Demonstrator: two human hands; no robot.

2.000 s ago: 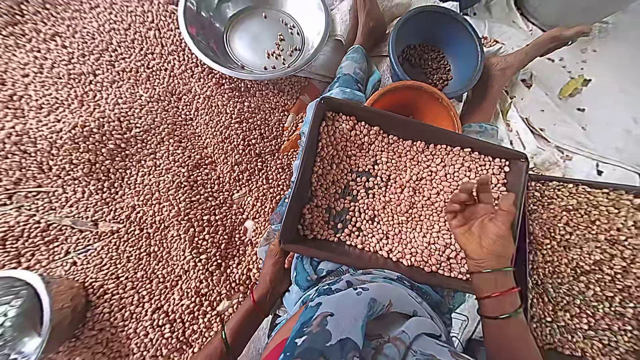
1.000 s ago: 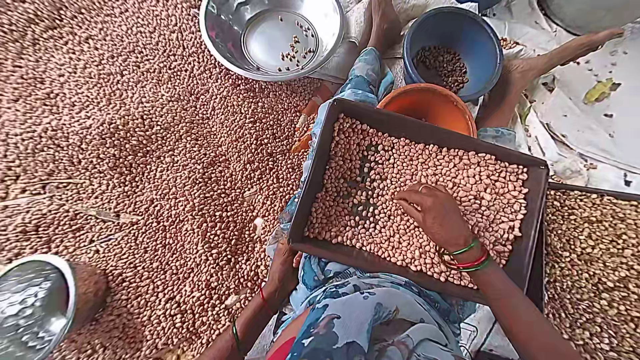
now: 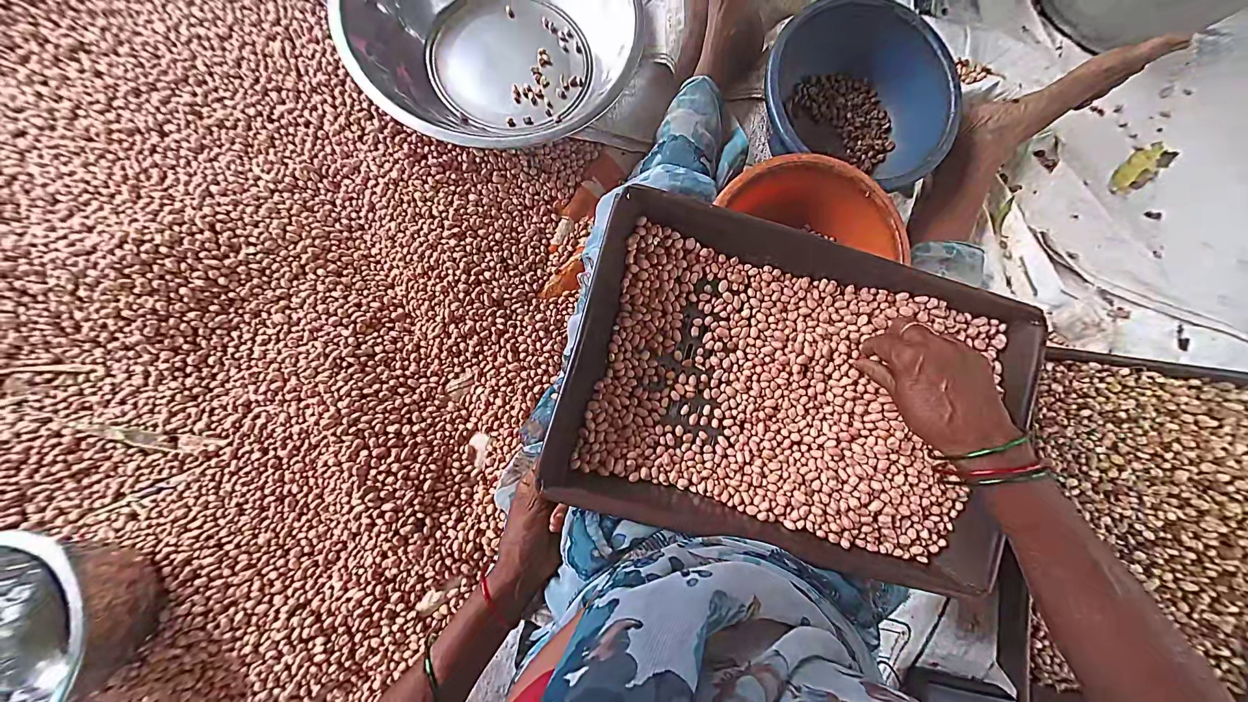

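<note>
A dark rectangular tray (image 3: 790, 536) lies tilted across my lap, spread with shelled peanuts (image 3: 780, 409); its bare bottom shows in patches left of the middle. My left hand (image 3: 531, 536) grips the tray's lower left corner, with some fingers hidden under it. My right hand (image 3: 931, 380) is over the peanuts in the right part of the tray, palm down, fingers bent and fingertips close together at the nuts. Whether a nut is between them cannot be seen. Green and red bangles circle the right wrist.
A huge heap of peanuts (image 3: 273, 292) covers the left side. Beyond the tray are a steel basin (image 3: 439, 107), a blue tub (image 3: 912, 97) with dark nuts and an orange bowl (image 3: 868, 210). A second filled tray (image 3: 1150, 487) lies at right, a metal vessel (image 3: 34, 614) at lower left.
My right hand was raised with its palm turned up two seconds ago; it has turned over and come down to the peanuts, then shifted slightly right in the tray. My left hand has kept the corner.
</note>
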